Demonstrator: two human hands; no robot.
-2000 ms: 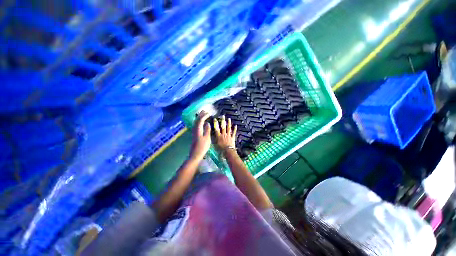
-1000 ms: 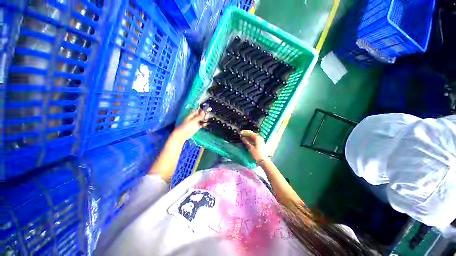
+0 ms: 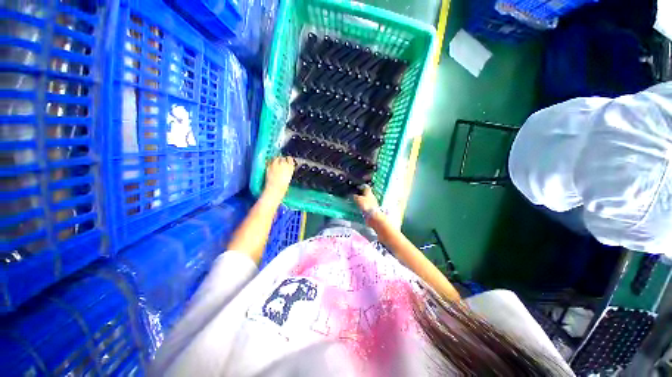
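Observation:
A green turnover crate (image 3: 424, 81) stands in front of me, holding black moulded parts (image 3: 343, 99) laid in zigzag rows with small bright dots at their ends. My left hand (image 3: 280, 175) is at the near left corner of the rows, its fingers bent over their edge. My right hand (image 3: 366, 201) is at the near right corner, its fingertips at the end of the nearest row. The fingers are small, and I cannot tell whether either hand grips a part or the sheet edge. Any sheet under the rows is mostly hidden.
Blue turnover crates (image 3: 166, 125), some film-wrapped, form a wall on the left. A black metal frame (image 3: 483, 151) stands on the green floor. A person in white (image 3: 589, 158) is at the right. A white sheet (image 3: 469, 53) lies on the floor. More black parts (image 3: 615, 340) show at the lower right.
Both hands have moved from near the middle of the crate's near end to the rows' two near corners. My view has turned, and the crate now appears more upright and higher.

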